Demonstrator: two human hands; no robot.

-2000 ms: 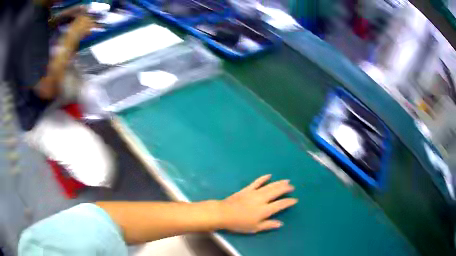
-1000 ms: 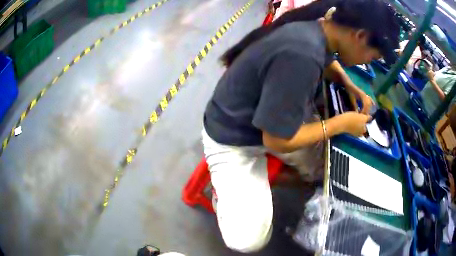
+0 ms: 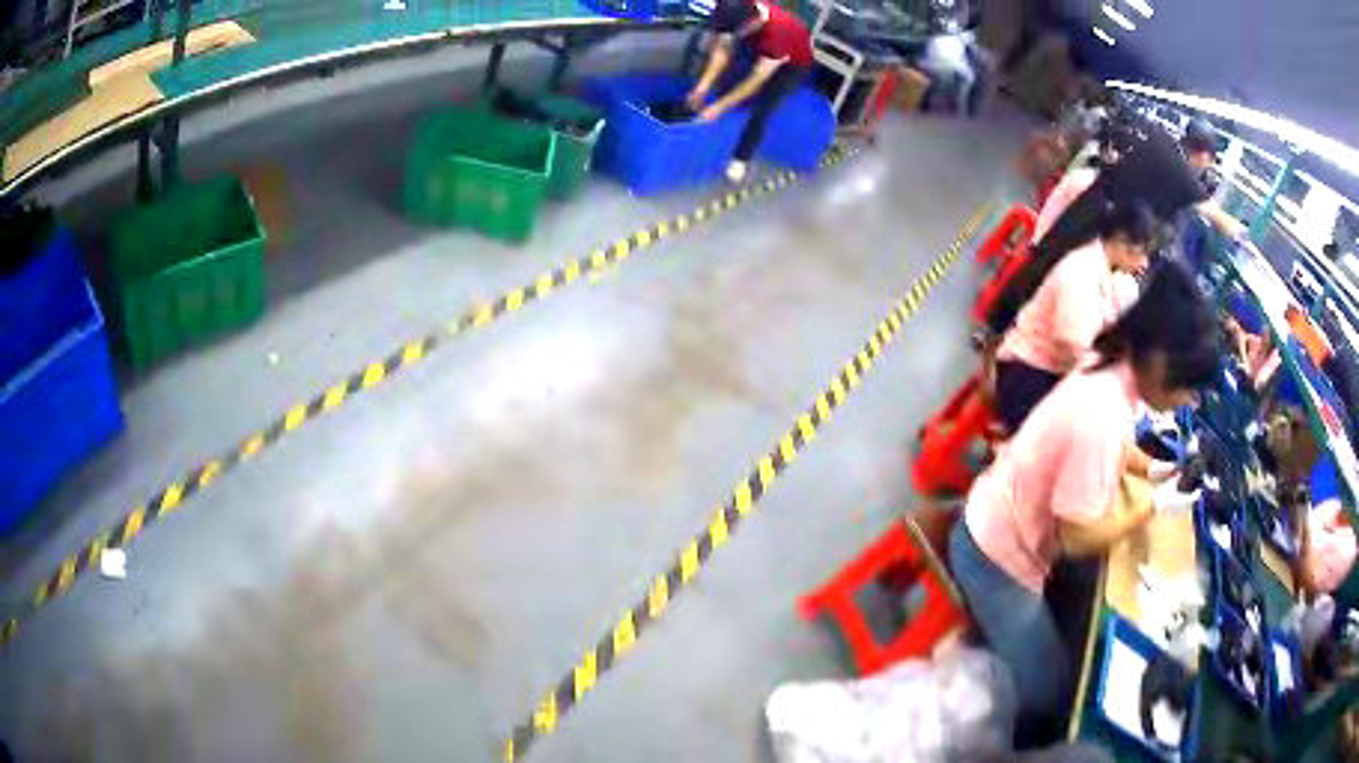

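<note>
Neither of my hands is in the picture. The view is over the factory floor, with the line bench at the right. A blue tray (image 3: 1107,698) with a white sheet and a black item lies on the bench at the lower right. More blue trays with dark items stand beside it, small and blurred. A bundle of clear or whitish plastic bags (image 3: 891,716) is at the bottom, right of the middle.
Seated workers in pink tops (image 3: 1051,462) line the bench. A red stool (image 3: 890,596) stands beside them. Yellow-black tape (image 3: 716,534) crosses the grey floor. Green bins (image 3: 485,172) and blue bins (image 3: 663,142) stand at the far side, where a person in red bends over.
The view has swung left and up along the aisle. The dark-shirted worker's near bench area has left the middle; the far bins and pink-topped workers now show. My hand, visible earliest, is out of view.
</note>
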